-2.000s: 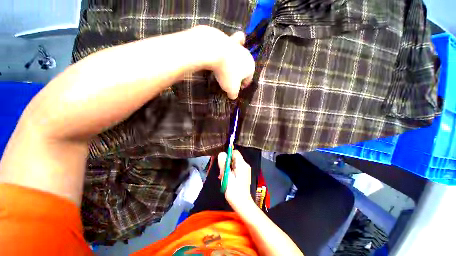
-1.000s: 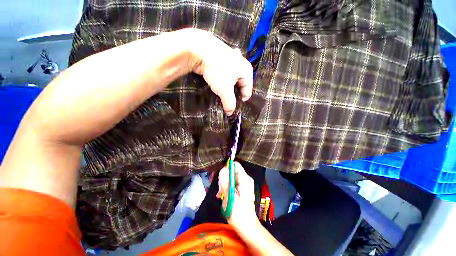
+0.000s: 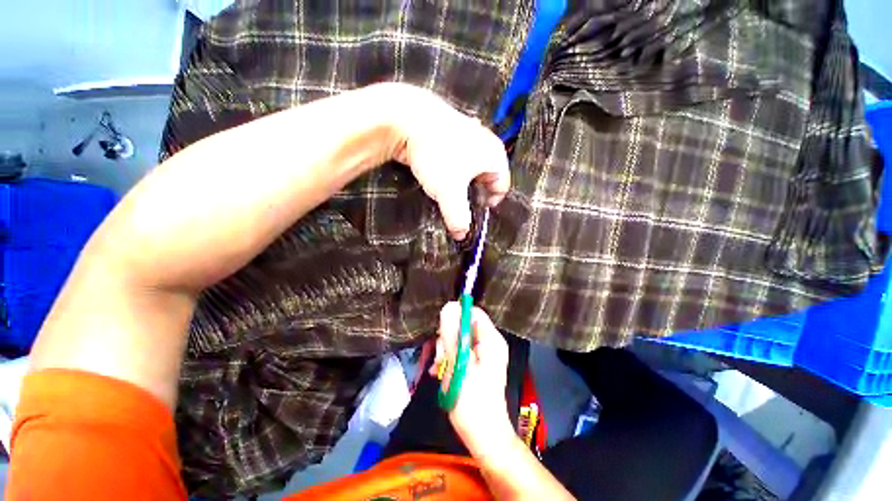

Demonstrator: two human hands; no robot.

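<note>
Dark brown plaid cloth with cream check lines (image 3: 626, 225) spreads across the view in left and right parts, with rippled, pleated-looking areas. My left hand (image 3: 455, 161) reaches across the left part and pinches the dark cloth edge where the two parts meet. My right hand (image 3: 484, 367) is below it, around scissors with a green handle (image 3: 459, 377). Their blades (image 3: 475, 266) point up along the dark gap between the parts, with the tip just under my left fingertips. I cannot tell if the blades are apart or closed.
A blue crate (image 3: 841, 338) is under the cloth at the right. Another blue thing (image 3: 54, 254) is at the far left. A crumpled plaid bundle (image 3: 279, 416) hangs at the lower left. My dark-clad leg (image 3: 636, 426) is below. A pale surface (image 3: 108, 49) lies at the upper left.
The cloth and both hands sit lower and slightly further right in the picture. My left hand still pinches the cloth, and the scissors remain in my right hand just below it.
</note>
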